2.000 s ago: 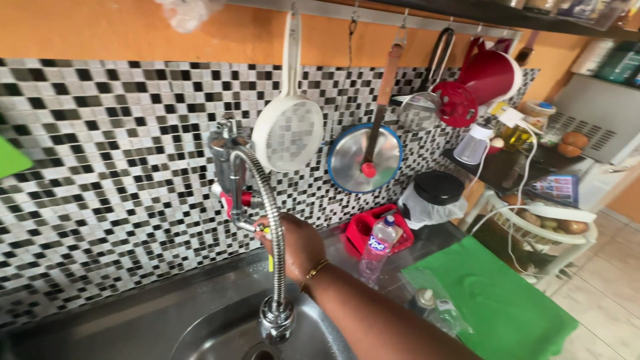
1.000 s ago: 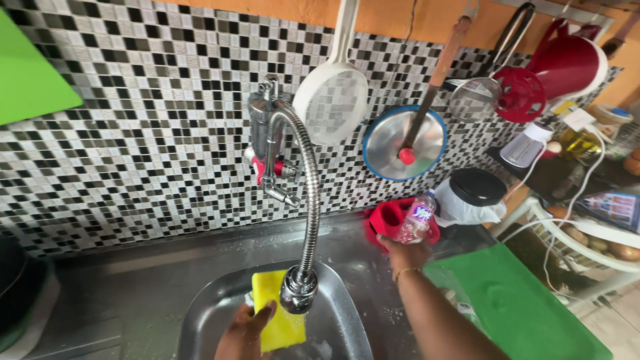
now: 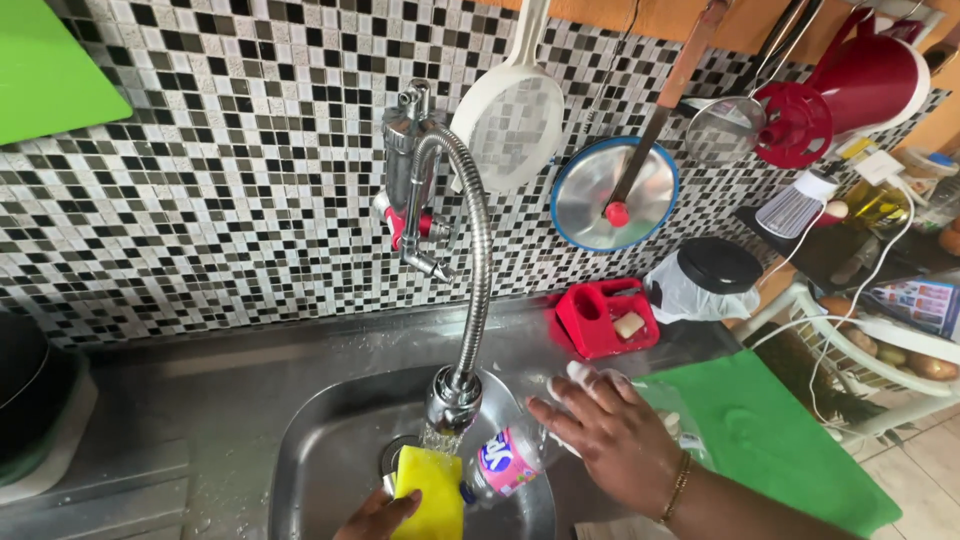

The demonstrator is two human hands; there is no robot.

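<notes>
My left hand [image 3: 382, 516] holds a yellow sponge [image 3: 431, 491] over the steel sink [image 3: 289, 450]. Water runs onto the sponge from the head of the flexible metal faucet [image 3: 455, 401]. My right hand [image 3: 611, 431] is at the sink's right edge, its fingers over the base end of a clear plastic bottle [image 3: 506, 461] with a pink and purple label. White foam shows at those fingertips; the thumb is hidden. The bottle lies tilted, its dark cap end down beside the sponge.
Behind the sink sits a red plastic holder [image 3: 581, 337] with a bar of soap [image 3: 628, 325]. A green mat [image 3: 772, 435] covers the right counter, near a black-lidded bin [image 3: 720, 266]. A white strainer [image 3: 514, 124] and a blue-rimmed lid [image 3: 585, 202] hang behind. A dark pot stands far left.
The bottle has come from the red holder to the sink, along with my right hand. My left hand, out of view at first, holds the sponge under the faucet. Water now runs.
</notes>
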